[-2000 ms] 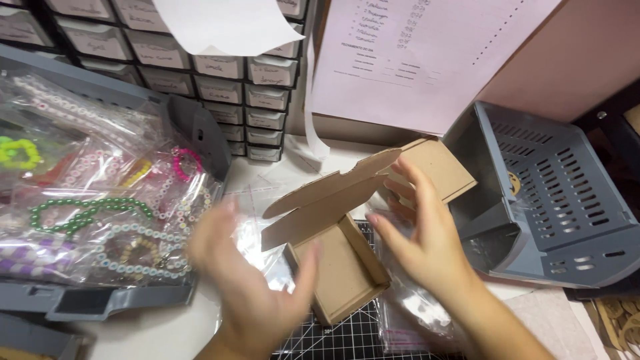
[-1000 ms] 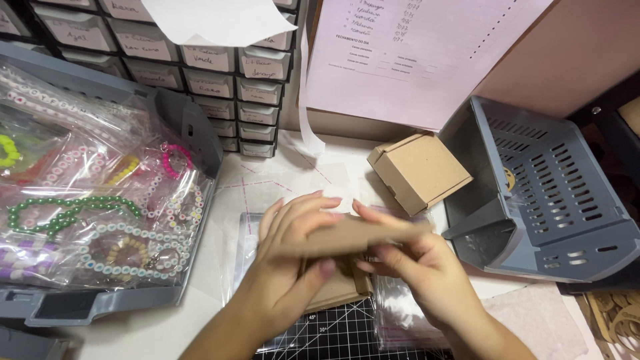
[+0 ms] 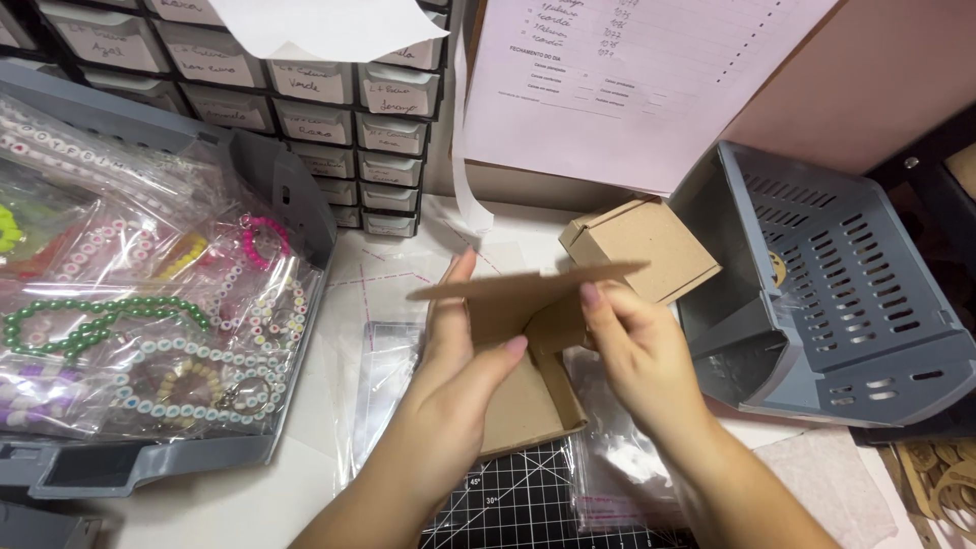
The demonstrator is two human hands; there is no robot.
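An unfolded brown cardboard box [image 3: 522,404] sits over the black cutting mat [image 3: 507,496], its lid raised and its tray facing up. My left hand [image 3: 457,374] grips the box's left side, thumb inside near the lid's fold. At the right side, my right hand [image 3: 640,343] pinches a side flap of the lid between thumb and fingers. A second cardboard box [image 3: 648,248], closed, lies behind my right hand. Clear plastic bags [image 3: 621,450] lie beneath my right wrist, and more clear plastic [image 3: 389,374] is left of my left hand.
A grey bin [image 3: 286,206] with bagged bead bracelets stands at the left. Small labelled drawers [image 3: 313,80] rise behind it. An empty-looking grey slotted basket [image 3: 831,305] is at the right. A written sheet [image 3: 595,114] hangs at the back.
Two seconds ago my left hand was off the box; now it holds it. My right hand has moved from the lid's upper right edge to its side flap.
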